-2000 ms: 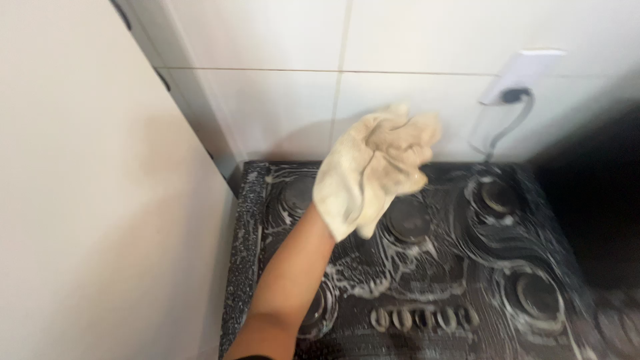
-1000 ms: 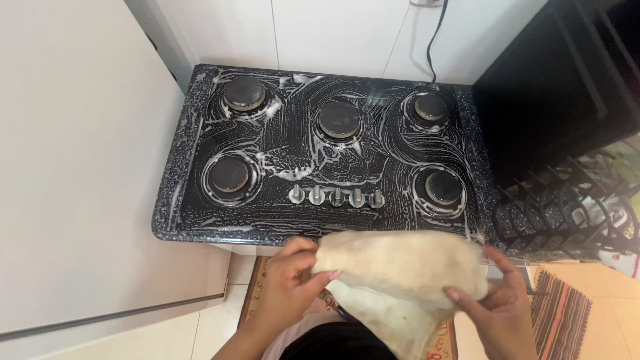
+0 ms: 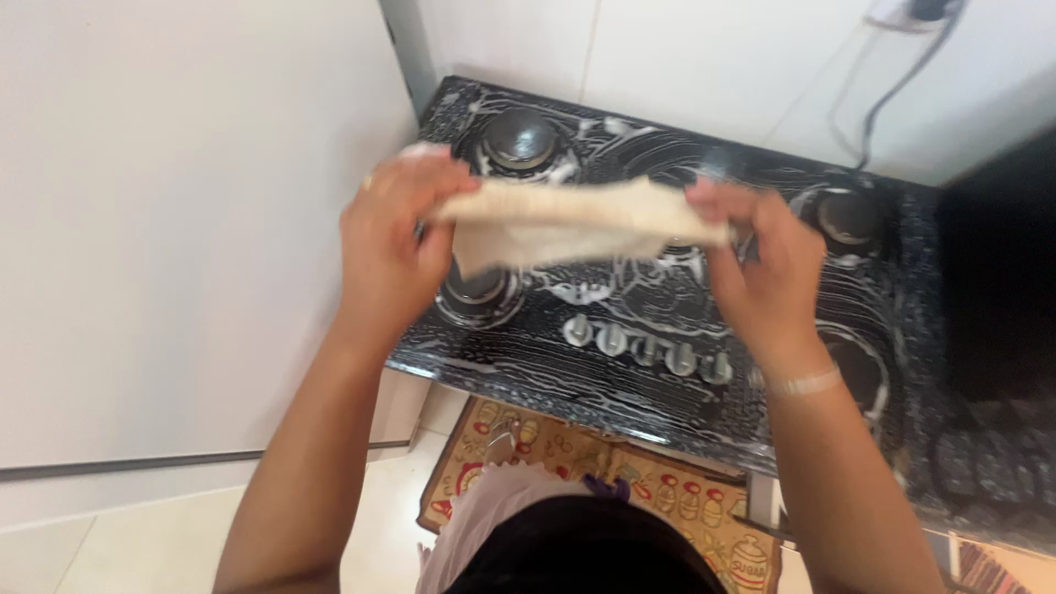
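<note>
A cream cloth [image 3: 569, 219] is stretched between my hands, above a black cooktop [image 3: 528, 371] streaked with white suds. My left hand [image 3: 404, 231] pinches the cloth's left end, near the back-left burner [image 3: 520, 139]. At the other end, my right hand [image 3: 763, 256] grips the cloth between thumb and fingers, left of the back-right burner [image 3: 850, 216]. Several metal control knobs [image 3: 648, 351] stand in a row below the cloth. The cloth partly hides the middle burner and the front-left burner [image 3: 477, 289]. My fingertips are blurred.
A large white panel [image 3: 181, 231] borders the cooktop on the left. White wall tiles [image 3: 701, 66] rise behind it, with a cord [image 3: 895, 91] hanging from an outlet. A black surface [image 3: 1002, 289] stands at the right. A patterned mat [image 3: 577, 454] lies on the floor in front.
Both hands have moved from the cooktop's front edge to over its burners, with the cloth stretched between them. Two seconds ago the cloth was bunched around one hand near the back wall.
</note>
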